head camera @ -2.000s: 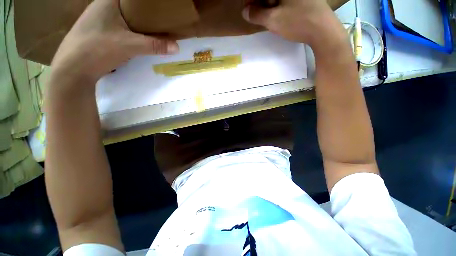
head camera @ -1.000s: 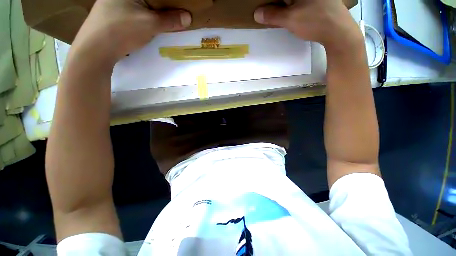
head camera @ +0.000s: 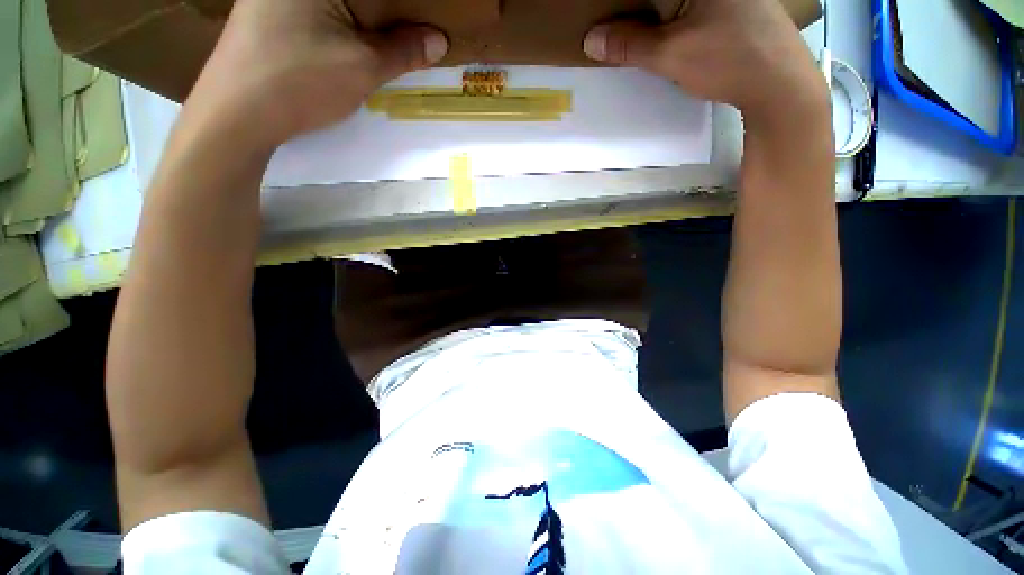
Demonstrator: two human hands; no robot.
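Observation:
The brown panel [head camera: 517, 34] lies at the top edge of the picture, cut off by it. My left hand [head camera: 326, 56] holds its near edge with the thumb on top, fingers hidden. My right hand [head camera: 691, 47] holds the same edge farther right, thumb on top, fingers hidden. Both hands are partly cut off by the top edge. Small gold-brown metal fittings [head camera: 484, 82] sit in short rows on the white board [head camera: 371, 146], just below the panel. A yellow tape strip [head camera: 477, 105] lies under them.
Olive-green pieces [head camera: 34, 146] are stacked at the left. A tape roll [head camera: 851, 109], a slim black object [head camera: 865, 169] and a blue tray [head camera: 912, 99] lie at the right. Another tape piece [head camera: 463, 185] crosses the bench's front edge [head camera: 539, 230]. Dark floor shows below.
Since the oldest frame, my right hand's thumb has come to rest on the panel's near edge and my left thumb has moved up onto it. Since one second ago, little has changed beyond a slight view shift.

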